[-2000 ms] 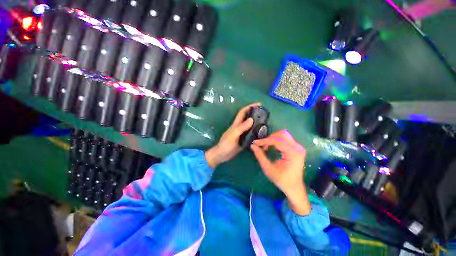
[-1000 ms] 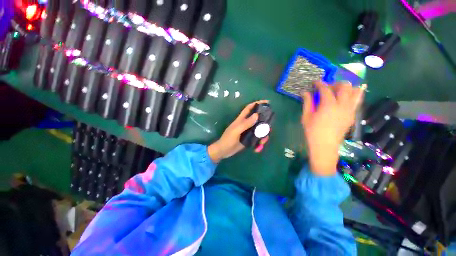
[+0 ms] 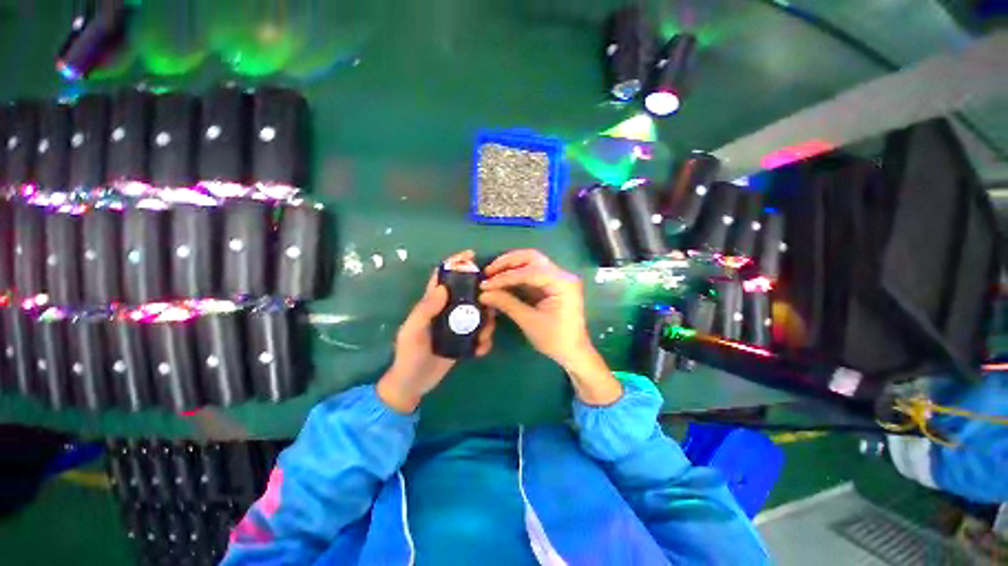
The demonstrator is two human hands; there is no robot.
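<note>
My left hand [image 3: 415, 345] is closed around a black light-up unit [image 3: 457, 337], held upright over the bench with a white disc facing me. My right hand [image 3: 538, 304] is at the unit's upper right side, with thumb and forefinger pinched against or just beside it. Whether a screw is between these fingertips is too small to tell. A blue screw tray [image 3: 559, 182] filled with small grey screws lies just beyond my hands.
Rows of black units [image 3: 164, 254] stand at left. A smaller group of units [image 3: 644, 216] and the black driver [image 3: 763, 363] lie at right. Two units [image 3: 669, 72] lie at the back right. A black bag-like object [image 3: 906, 265] and a blue sleeve [image 3: 973, 431] show at far right.
My right hand has come back from the screw tray to the held unit. The view has turned and shifted to the right. My left hand still holds the unit.
</note>
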